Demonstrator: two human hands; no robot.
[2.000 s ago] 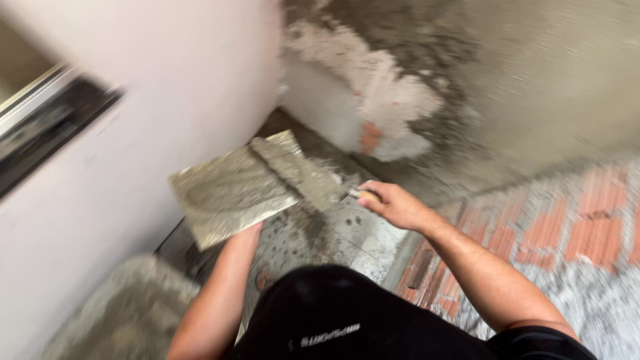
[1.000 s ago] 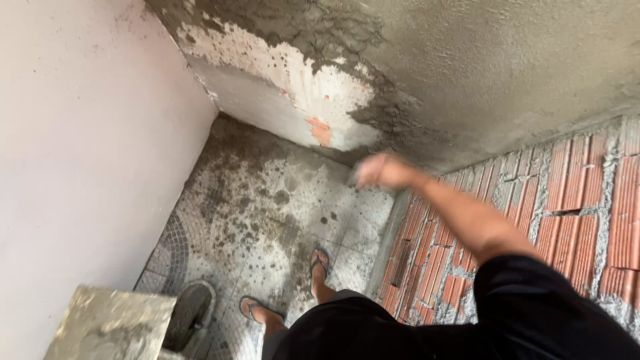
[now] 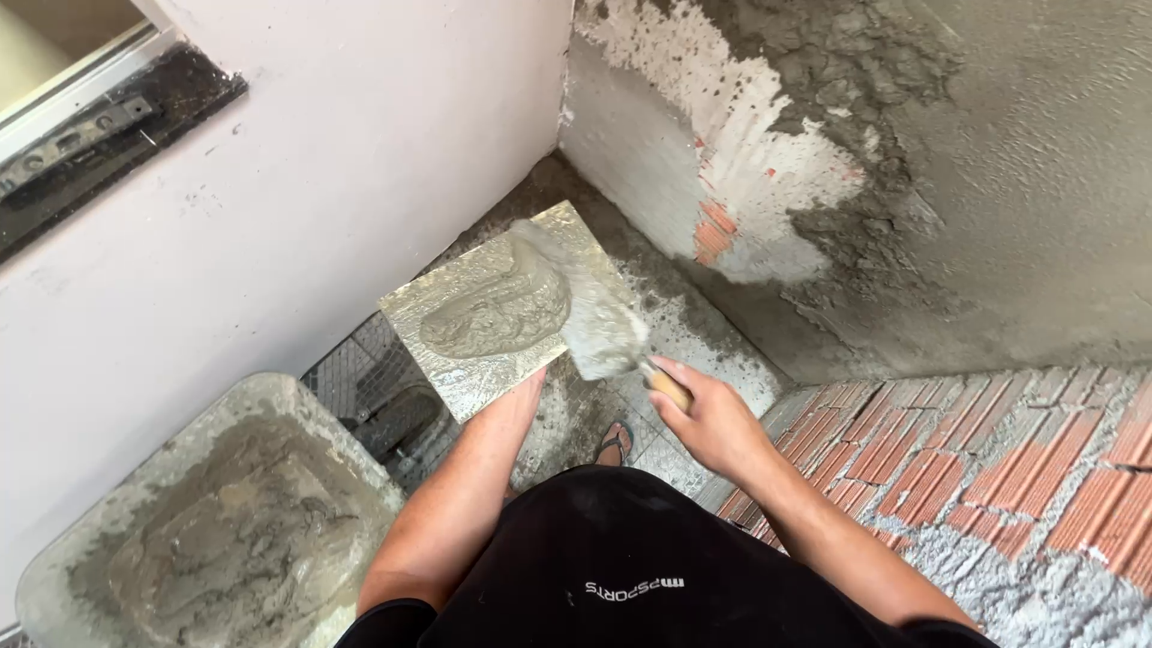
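Observation:
My left hand [image 3: 531, 385] is under a square plasterer's hawk [image 3: 459, 382], mostly hidden by the board, and holds it up in front of me. A heap of wet grey mortar [image 3: 504, 315] lies on the hawk. My right hand [image 3: 706, 414] grips the wooden handle of a trowel [image 3: 607, 333]. The trowel's blade, slightly blurred and smeared with mortar, lies at the right part of the hawk, against the side of the heap. Beyond the hawk stands a wall partly coated with wet mortar [image 3: 864, 225], with old white surface and some brick showing low down.
A tub of mortar [image 3: 243, 531] stands at the lower left. The pale wall [image 3: 360, 153] runs along the left, with a window sill [image 3: 117, 144] holding a metal level or bar. Bare hollow-brick wall [image 3: 999, 459] is at the right. My sandaled foot [image 3: 616, 443] is on the splashed tile floor.
One second ago the hawk was at the lower left and my right hand was out by the wall; now both are together in front of me, with mortar heaped on the hawk.

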